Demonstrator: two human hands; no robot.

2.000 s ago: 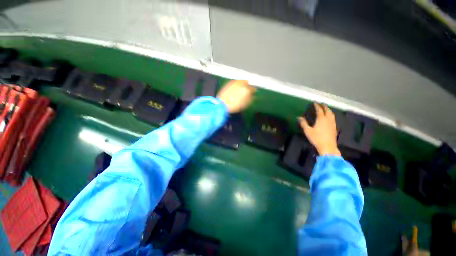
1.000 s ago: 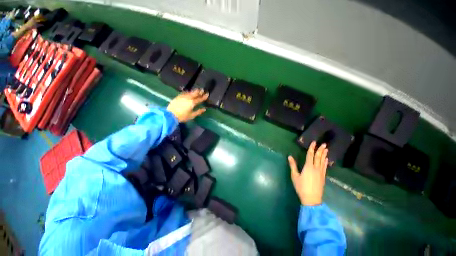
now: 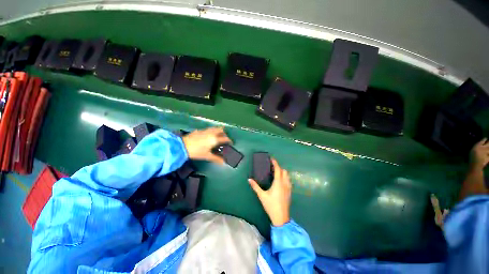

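My left hand [image 3: 206, 144] holds a small black inner box [image 3: 231, 155] by one end, just above the green bench. My right hand [image 3: 276, 193] has its thumb and fingers around another small inner box [image 3: 261, 168], to the right of the first. The two boxes are apart. More small black boxes [image 3: 191, 191] lie heaped on the bench beside and below my left forearm, partly hidden by my sleeve.
Gift boxes with gold characters [image 3: 193, 78] and boxes with cut-out inserts [image 3: 284, 103] stand along the raised green strip [image 3: 300, 48]. An insert panel [image 3: 352, 64] stands upright over an open box [image 3: 334, 110]. Red-orange stacks [image 3: 21, 123] are at left. Another person's hand [image 3: 479, 160] is at right.
Both hands were empty over the bench and boxes one second ago. They have come together at the middle of the bench, and each now has a small box.
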